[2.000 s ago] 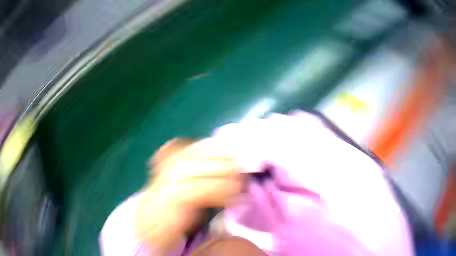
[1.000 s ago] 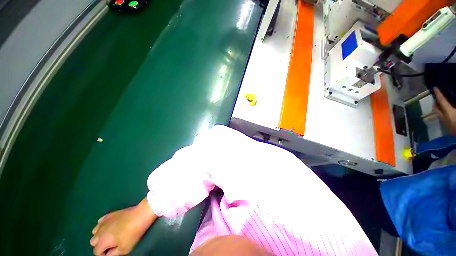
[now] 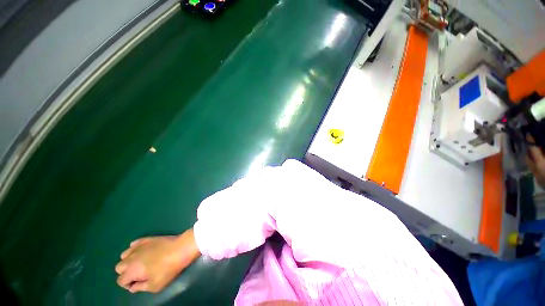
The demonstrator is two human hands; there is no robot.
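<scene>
My right hand (image 3: 154, 263) rests at the lower left on the glossy dark-green surface (image 3: 197, 149), with its fingers curled in and nothing visible in it. My bent arm in a pink striped sleeve (image 3: 352, 251) reaches to it from the lower right. My left hand cannot be made out. A skin-coloured shape is cut off by the bottom edge, and I cannot tell what it is. A tiny pale piece (image 3: 153, 150) lies on the green surface, beyond my right hand and apart from it.
A black tray (image 3: 221, 5) with small round displays lit green and blue is cut off at the top. A white machine (image 3: 364, 95) with orange strips stands at the right. Behind it, a person's blue sleeve (image 3: 499, 281) shows at the lower right. A rail (image 3: 89, 75) runs along the left.
The blurred left hand against my pink sleeve two seconds ago is gone from view. Since one second ago, my view has shifted left and the tray's lit displays changed from red and green to green and blue.
</scene>
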